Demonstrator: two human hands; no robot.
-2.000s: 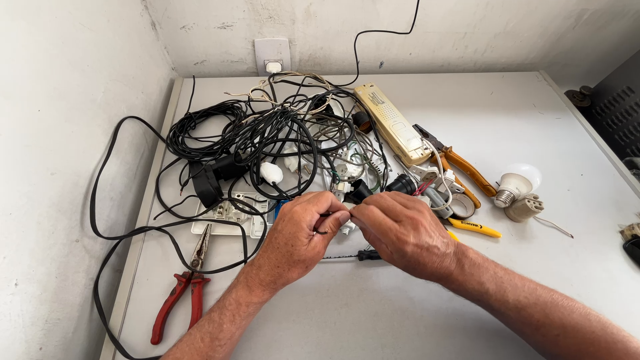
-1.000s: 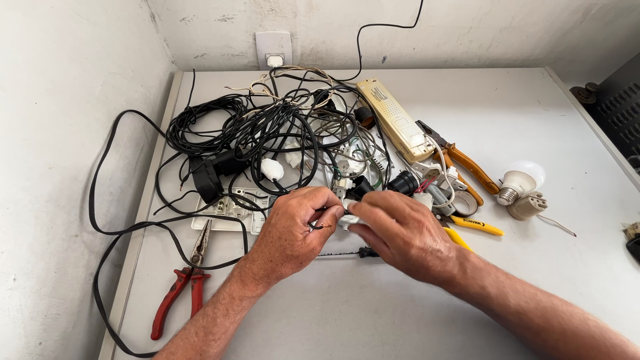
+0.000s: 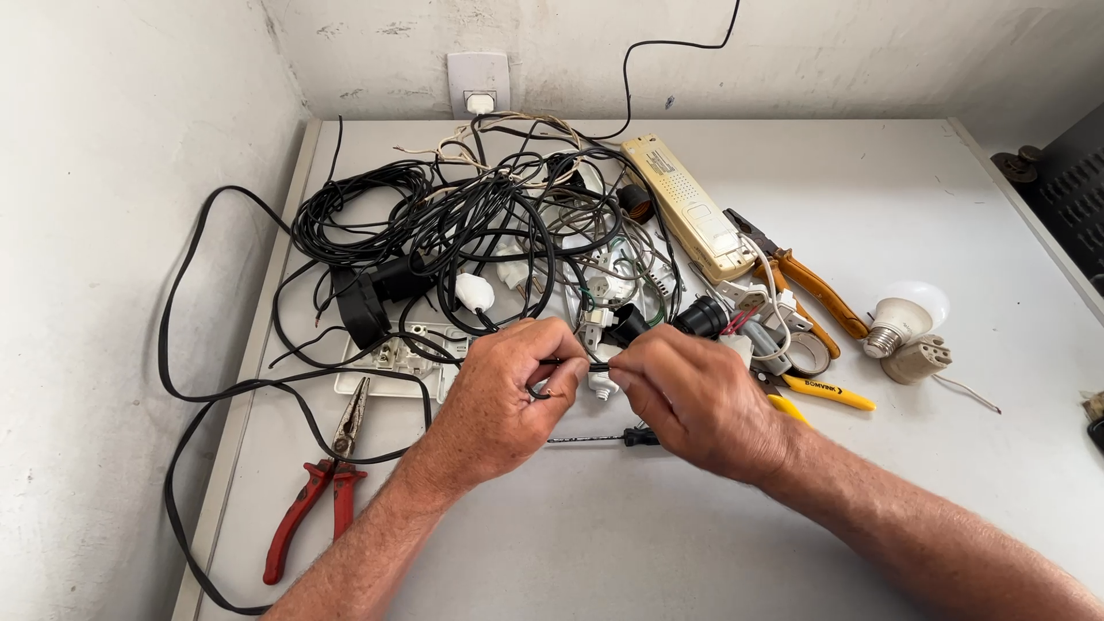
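Note:
My left hand (image 3: 516, 398) pinches a black electrical cable (image 3: 597, 367) between thumb and fingers, with a short bent end showing below. Close to its right, my right hand (image 3: 694, 401) grips the same cable, which runs across the small gap between both hands. Just behind them lie a white plug-like fitting (image 3: 604, 379) and a black lamp holder (image 3: 703, 316). Below the gap, a screwdriver (image 3: 638, 436) rests on the table, its handle partly hidden by my right hand. Red-handled long-nose pliers (image 3: 342, 448) lie left of my left forearm.
Tangled black cables (image 3: 371, 211) cover the back left, near a wall outlet (image 3: 479, 84). A cream plastic housing (image 3: 686, 207), orange-handled pliers (image 3: 802, 280), a yellow-handled tool (image 3: 828, 392), a tape roll (image 3: 809, 354), a light bulb (image 3: 901, 319) and a ceramic lamp holder (image 3: 917, 359) lie rightward.
The hands have drawn slightly apart, and a stretch of black cable now shows between them. My right hand has shifted a little to the right.

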